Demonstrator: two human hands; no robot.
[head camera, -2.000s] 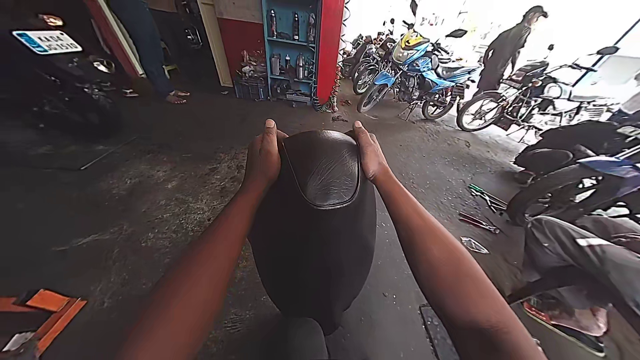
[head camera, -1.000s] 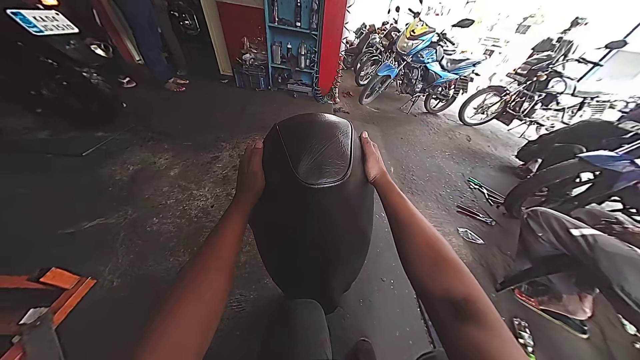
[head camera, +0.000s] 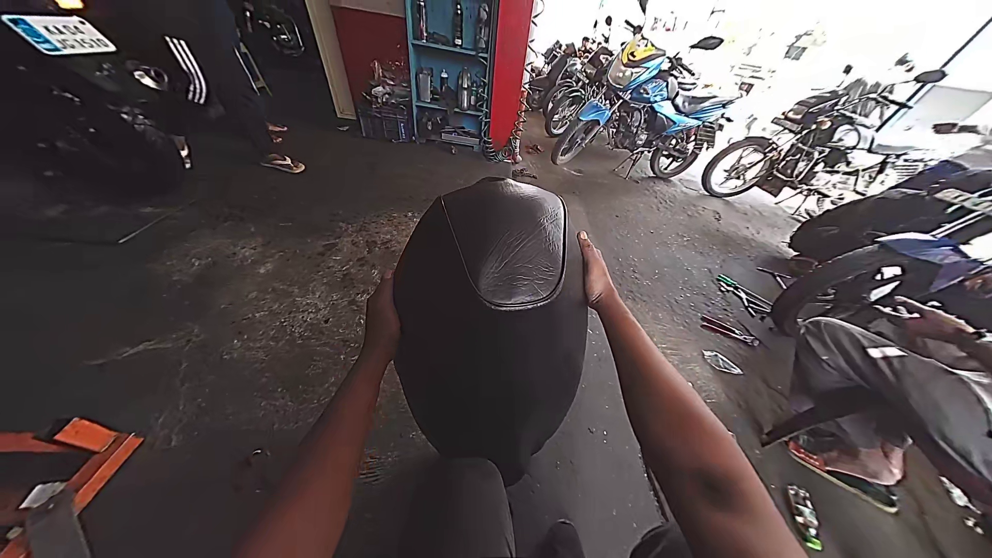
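A black motorcycle seat (head camera: 496, 364) with a wrinkled, glossy panel framed by piping at its far end is in the middle of the view, its narrow end by my knee. My left hand (head camera: 382, 319) presses on its left side, the fingers mostly hidden by the side of the seat. On the right side lies my right hand (head camera: 595, 271), thumb pointing up and forward along the edge. The seat is held between both hands; its underside is hidden.
Pliers (head camera: 730, 331) and green-handled tools (head camera: 742, 294) lie on the floor at right, near a seated person (head camera: 876, 387). An orange metal frame (head camera: 101, 465) is at lower left. Motorcycles, including a blue one (head camera: 639, 108), and a blue shelf (head camera: 449, 58) stand beyond.
Both hands have shifted from the top of the far end back along the seat's sides. The person standing by the motorcycles two seconds ago is out of sight. The view is slightly turned.
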